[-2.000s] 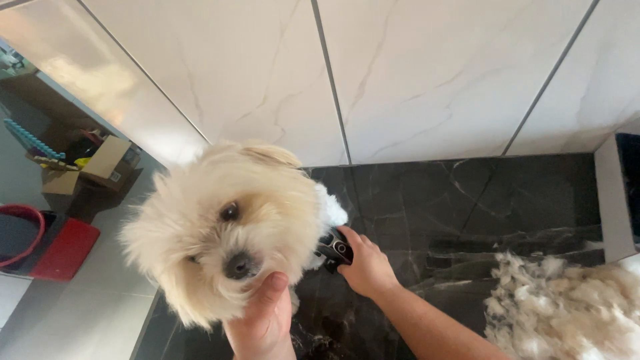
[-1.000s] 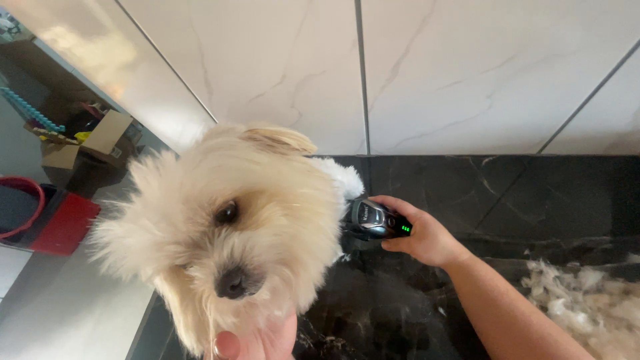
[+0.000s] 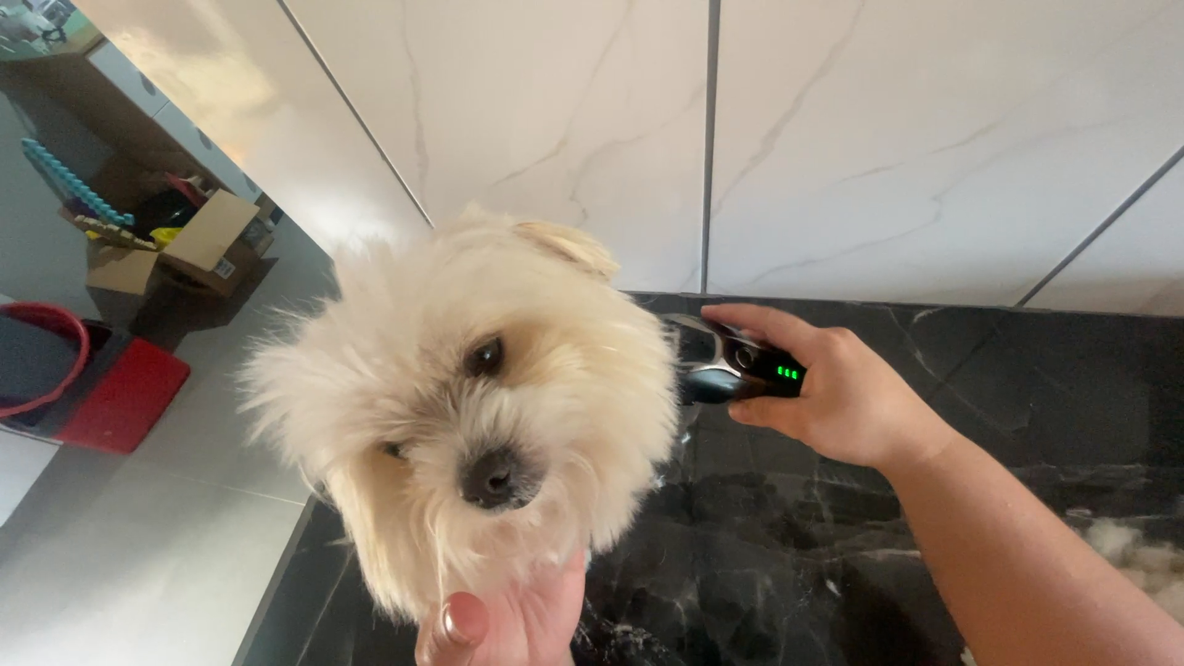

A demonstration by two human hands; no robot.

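Note:
A cream-coloured, long-haired dog (image 3: 481, 398) faces up toward me, its head filling the middle of the view and hiding most of its body. Under its chin, my left hand (image 3: 513, 615) cups the jaw, thumb up and the other fingers mostly hidden in fur. My right hand (image 3: 823, 388) grips a black and silver cordless hair clipper (image 3: 731, 361) with green lights on its handle. The clipper's head end is beside the dog's neck, hidden behind the fur, so contact with the coat cannot be told.
Black marbled stone (image 3: 786, 555) lies beneath the dog, against white marbled wall panels (image 3: 555, 120). Loose clipped fur (image 3: 1133, 555) lies at the right edge. On the left are an open cardboard box (image 3: 213, 236) with assorted items and a red and grey container (image 3: 125, 393) on grey flooring.
Two seconds ago the clipper pointed downward beside the dog's chest; my right hand has since raised it toward the neck, with its lights showing. My left hand stays under the chin. The view has come closer.

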